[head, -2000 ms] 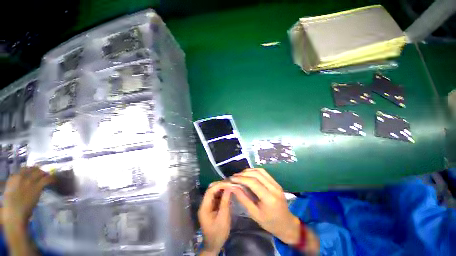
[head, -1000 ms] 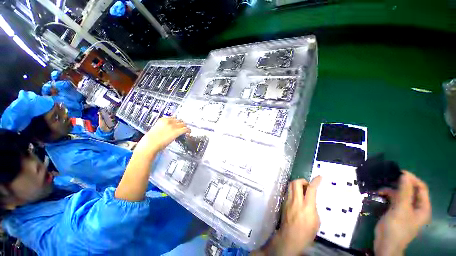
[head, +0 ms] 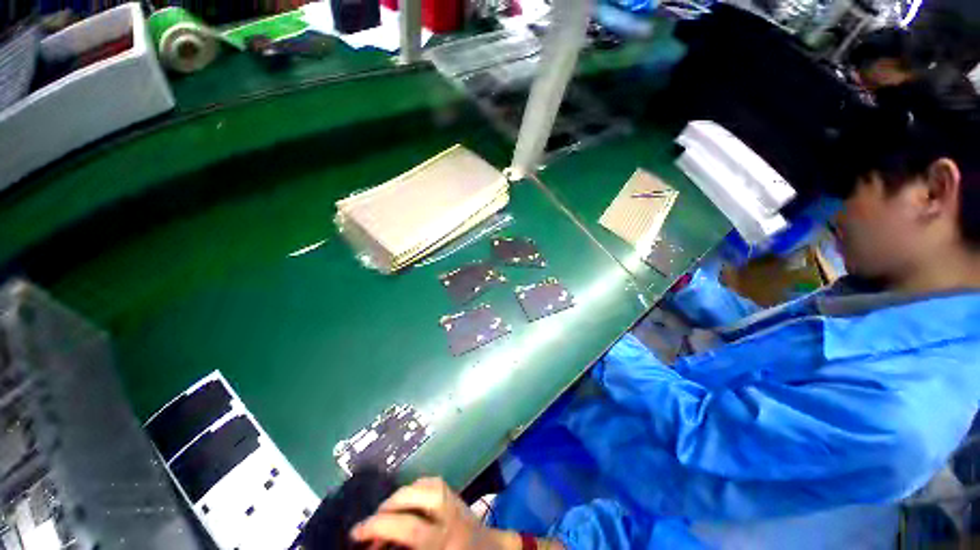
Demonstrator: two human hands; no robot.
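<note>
My right hand (head: 419, 516), cut by the bottom edge, holds a black adhesive sticker (head: 346, 509). The sticker is blurred and lies just below a circuit board (head: 385, 438) on the green mat; whether they touch cannot be told. The white release liner (head: 256, 501) lies left of my hand, with two black stickers (head: 218, 457) at its upper end and small black specks on its bare part. My left hand is not in view. Several finished boards (head: 476, 329) lie loose beyond, to the right.
A clear tray stack (head: 91, 430) stands at left. Stacked sheets (head: 430, 204) lie in clear plastic at the far side, by a pale post (head: 550, 91). A neighbouring worker in a blue smock (head: 774, 397) sits at right. A white box (head: 91, 86) and tape roll (head: 185, 41) are at upper left.
The view has swung right; the neighbour at right now shows and the people at left are gone. My left hand has left the picture. My right hand still holds the sticker, now near the circuit board.
</note>
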